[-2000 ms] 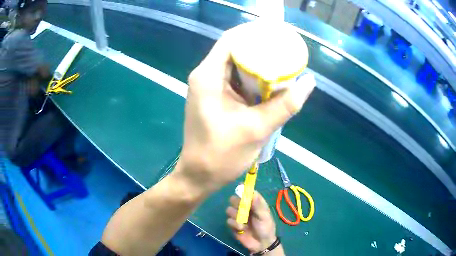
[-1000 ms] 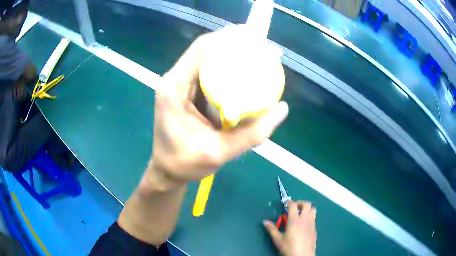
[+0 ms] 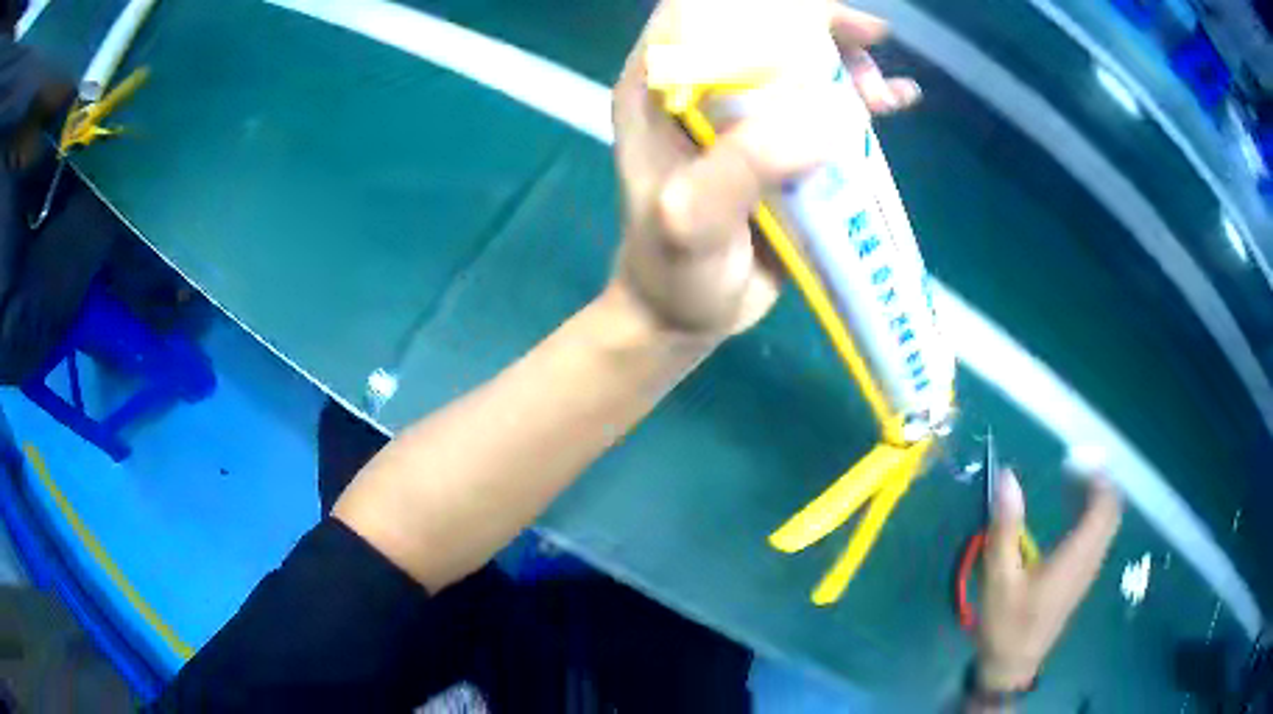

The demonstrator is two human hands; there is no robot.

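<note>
My left hand (image 3: 698, 209) is shut around the front end of a yellow caulking gun (image 3: 824, 307), which holds a white cartridge (image 3: 880, 279) with blue print. The gun tilts down to the right, with its yellow handle and trigger (image 3: 852, 509) at the lower end. Its front end is overexposed, so the nozzle cannot be made out. My right hand (image 3: 1030, 593) is over scissors (image 3: 970, 575) on the green top, its thumb and a finger spread apart. The scissors' blades point away from me; the hand partly covers the red and yellow loops.
A second caulking gun (image 3: 101, 91) lies at the far upper left, beside a person's dark sleeve and leg. A pale rail (image 3: 461, 53) crosses the green bench (image 3: 349, 181). White scraps (image 3: 1136, 578) lie at the right. A blue stool (image 3: 133, 363) stands on the floor at the left.
My left hand has moved right and turned the gun, so the printed cartridge side and handle now show. My right hand's fingers have spread over the scissors. The view has shifted.
</note>
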